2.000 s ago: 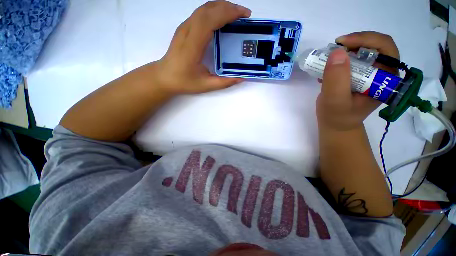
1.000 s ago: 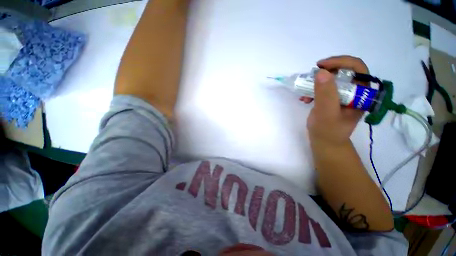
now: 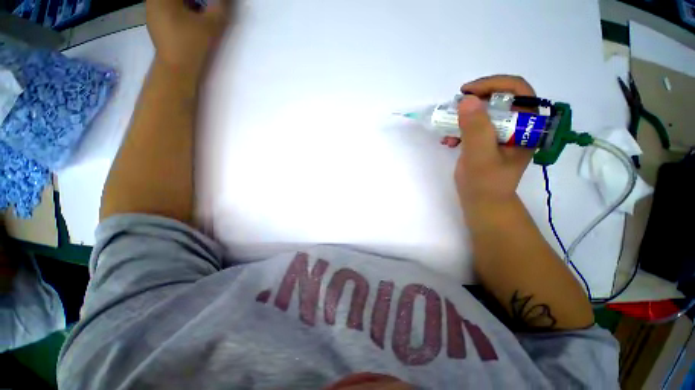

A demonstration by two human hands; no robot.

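Observation:
My right hand (image 3: 488, 145) is closed around the glue dispensing syringe (image 3: 495, 124). Its thin green-teal needle (image 3: 408, 115) points left over the white paper (image 3: 328, 152), touching nothing. The green adapter (image 3: 555, 134) sits at the syringe's rear, with the translucent air hose (image 3: 629, 171) and a thin dark blue cable (image 3: 552, 209) running down from there. My left hand (image 3: 187, 30) is at the top edge, blurred and partly cut off. A small dark thing shows by its fingers; I cannot tell whether the hand holds it.
A clear bag of small blue parts (image 3: 57, 99) lies at the left, with loose parts (image 3: 23, 183) beside it. At the right are a crumpled white wipe (image 3: 602, 167), black pliers (image 3: 646, 114) and a black box (image 3: 670, 228). Blue items line the top left edge.
The blue housing has left the work spot and is not clearly seen. My left hand went out past the top edge and now shows again at the upper left. The syringe has shifted slightly left in view.

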